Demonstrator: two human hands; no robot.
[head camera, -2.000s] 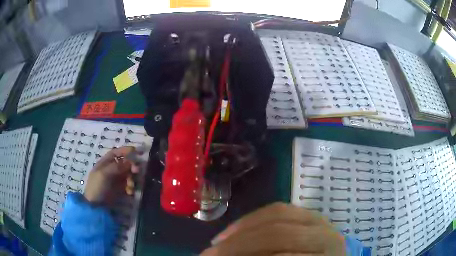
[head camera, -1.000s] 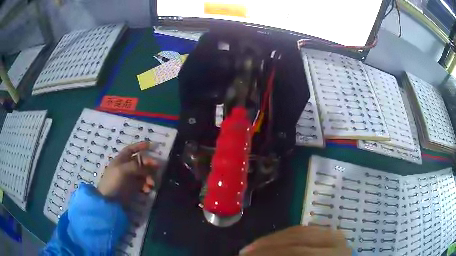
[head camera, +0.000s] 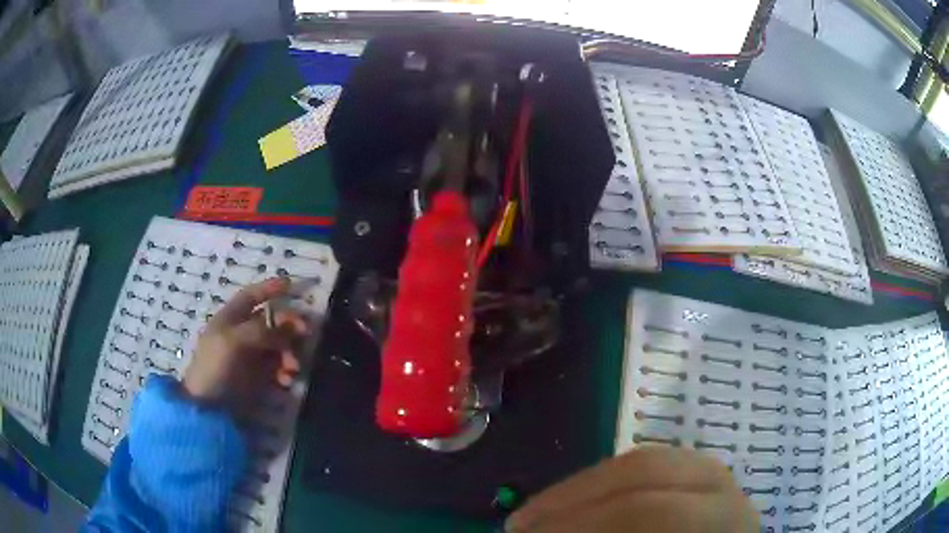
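The red press handle (head camera: 429, 323) points down toward me in front of the black hand press (head camera: 385, 125). The silver lower fixture (head camera: 456, 432) shows only partly beneath it. My left hand (head camera: 239, 344) is over the left slotted tray (head camera: 156, 302), fingers curled, with a small thin light piece (head camera: 268, 313) between them. My right hand (head camera: 635, 495) is at the bottom, cut off by the edge, right of the press base; its fingertips and anything in them are hidden. A small green thing (head camera: 506, 498) shows beside it.
The right slotted tray (head camera: 718, 406) lies right of the press, with more trays behind it (head camera: 708, 167). Other tray stacks (head camera: 135, 115) stand at left. A red sign label (head camera: 223, 200) and yellow slip (head camera: 297, 135) lie behind the left tray. A bright monitor (head camera: 583, 21) is behind.
The camera view has shifted several times. My left hand stays over the left tray with the thin piece. The small green thing now shows by my right hand. The handle remains lowered toward me.
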